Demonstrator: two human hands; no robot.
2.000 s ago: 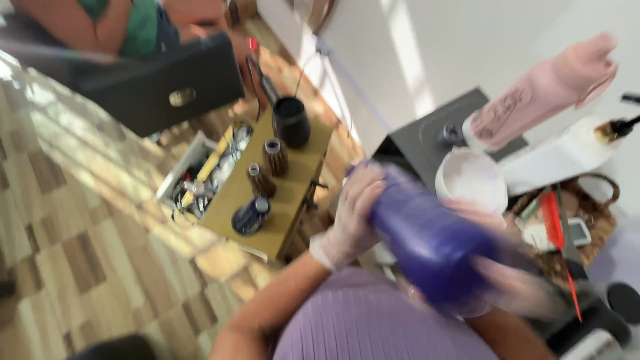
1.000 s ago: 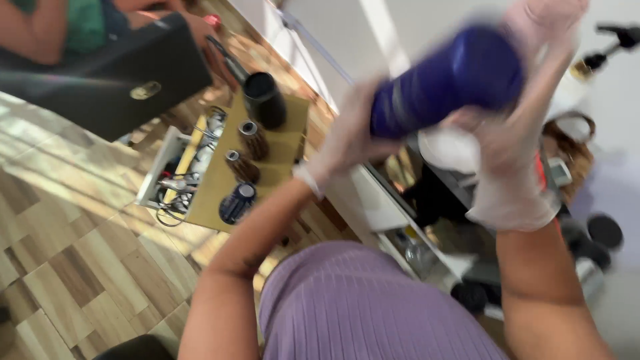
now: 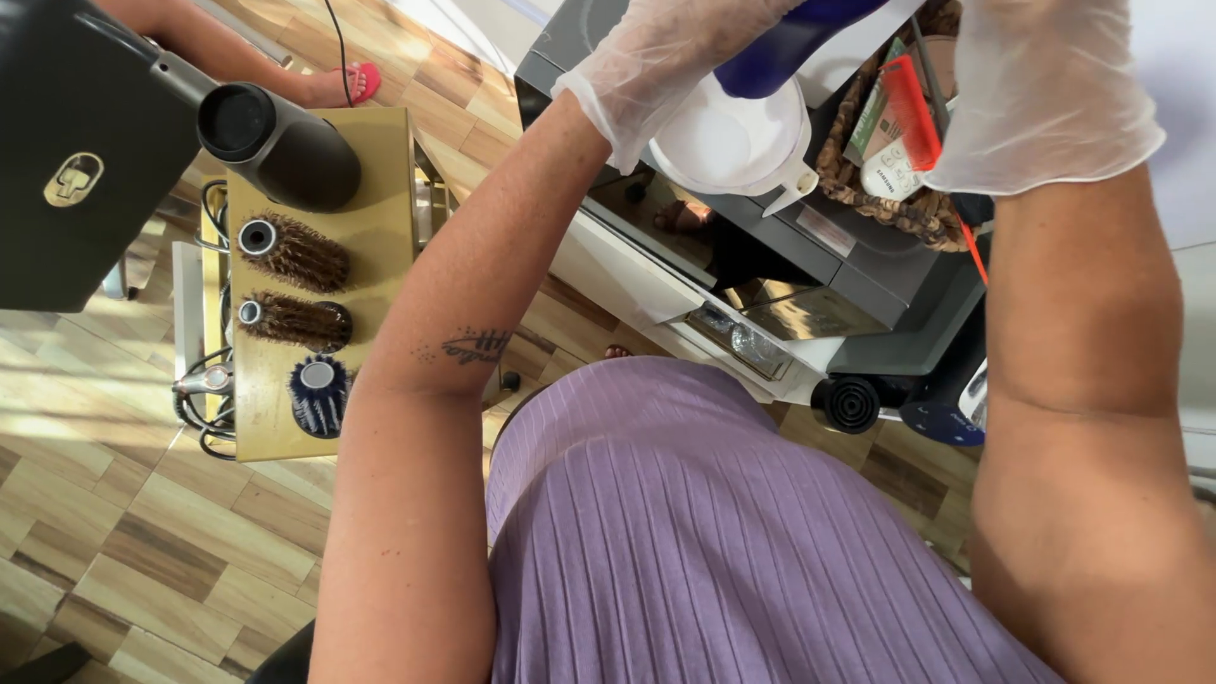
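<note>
At the top edge of the head view, my left hand (image 3: 679, 71), in a clear glove, is on a dark blue plastic bottle (image 3: 788, 43), whose upper part is cut off. Under the bottle's lower end stands a white plastic bowl (image 3: 727, 138) with a handle. My right hand (image 3: 1045, 90), also gloved, is raised to the right of bottle and bowl; its fingers are out of the frame, so what it touches cannot be told. A red comb (image 3: 910, 112) and a white remote control (image 3: 893, 171) lie in a woven basket (image 3: 841, 185) between the bowl and my right hand.
The bowl is on a grey microwave-like appliance (image 3: 860, 271). At the left, a gold trolley (image 3: 385, 209) carries a hair dryer (image 3: 285, 147) and several round brushes (image 3: 294, 252). Beyond it are a black salon chair (image 3: 85, 161) and a seated person's foot in a red sandal (image 3: 356, 85).
The bottle, seen nearly whole between both hands a second ago, is now mostly above the frame. Both hands stand higher in the view, and the view itself has shifted.
</note>
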